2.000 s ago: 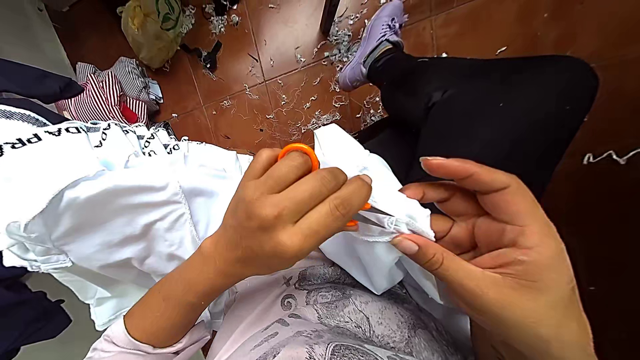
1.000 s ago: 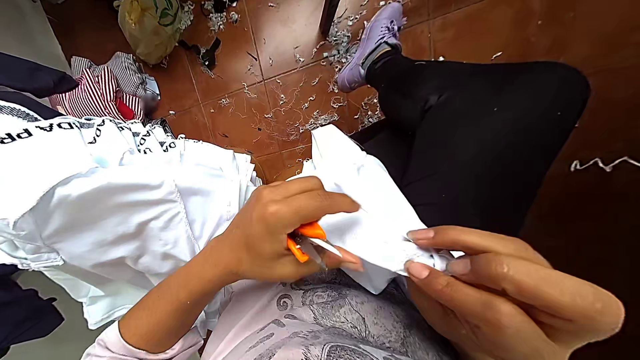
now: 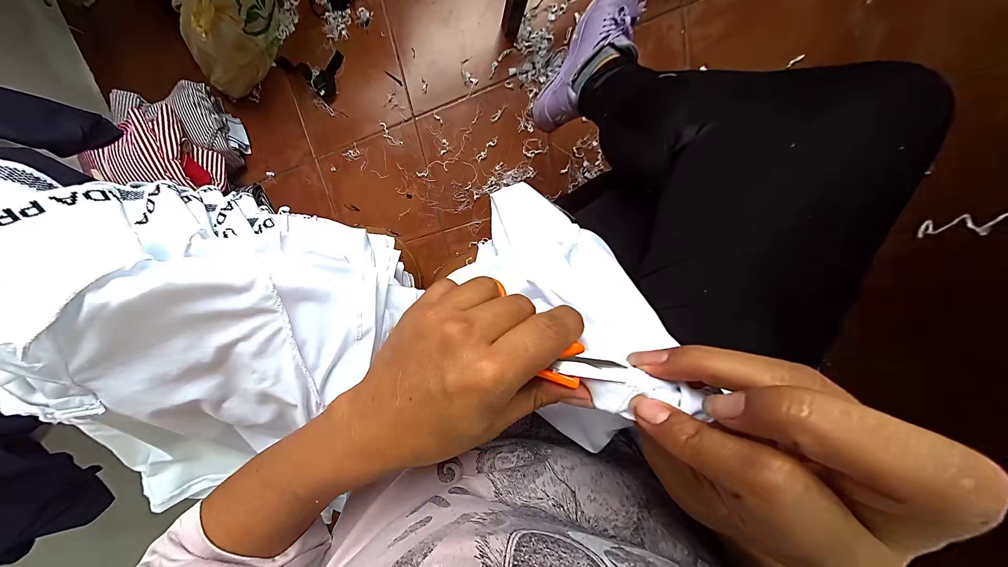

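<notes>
My left hand (image 3: 472, 362) is closed around orange-handled scissors (image 3: 563, 378). Their blades point right and lie against the edge of a white fabric garment (image 3: 583, 276), close to the fingertips of the other hand. With thumb and fingers, my right hand (image 3: 756, 441) pinches a bunched seam of that garment. The cloth spreads over my lap, partly hidden behind both hands. To the left, a heap of white garments (image 3: 197, 315) with lettered waistbands lies layered, nearly reaching my left wrist.
Striped cloths (image 3: 169, 142) and a plastic bag (image 3: 232, 47) rest on the tiled floor (image 3: 354, 169), among scattered thread scraps. Dark fabric (image 3: 47, 480) lies at the lower left. My bent leg in black trousers (image 3: 772, 197) and a purple shoe (image 3: 583, 63) occupy the upper right.
One second ago the scissors pointed down and right, below the cloth edge; now the blades are at the seam beside my right fingertips. My right hand still pinches the garment.
</notes>
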